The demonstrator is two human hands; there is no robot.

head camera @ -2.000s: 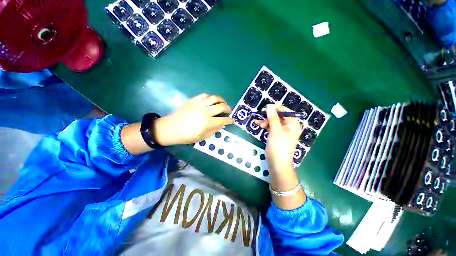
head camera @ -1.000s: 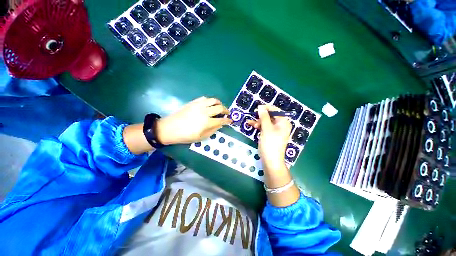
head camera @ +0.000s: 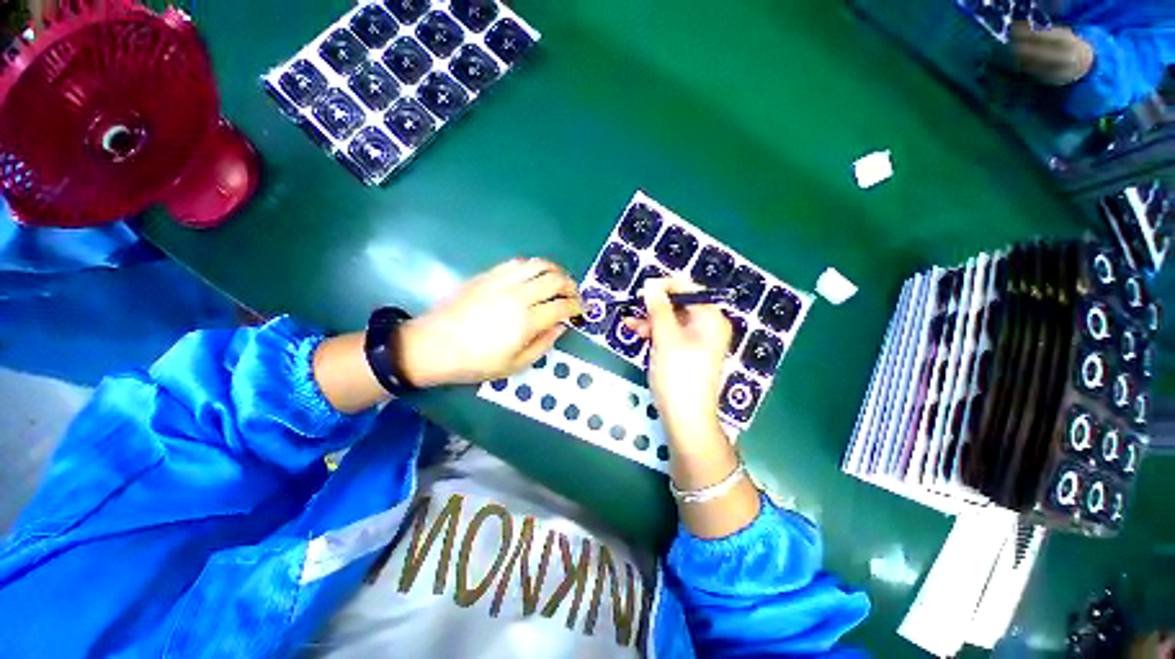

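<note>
My left hand [head camera: 496, 322], with a black wrist band, is at the left corner of a tray of black parts [head camera: 713, 264]. Its fingertips are pinched together; whether they hold something small cannot be told. My right hand [head camera: 687, 354] is over the tray's near side and grips a black pen-like tool, likely tweezers [head camera: 702, 297]; its tip is hard to make out. A few near-side parts show white rings, one at the near right corner [head camera: 741, 395]. A white strip with dark round dots [head camera: 580, 402] lies between the tray and my body.
A second tray of black parts [head camera: 406, 71] lies at the upper left, beside a red fan [head camera: 119, 139]. A tall stack of trays [head camera: 999, 380] and white sheets [head camera: 964, 579] are at the right. Two small white scraps [head camera: 872, 169] lie beyond the tray. Another person's hand [head camera: 1050, 54] shows upper right.
The view has shifted slightly. Both hands stay at the tray, the right still gripping the tool. The farther white scrap sits farther right and lower. Another person's hand has appeared at the upper right.
</note>
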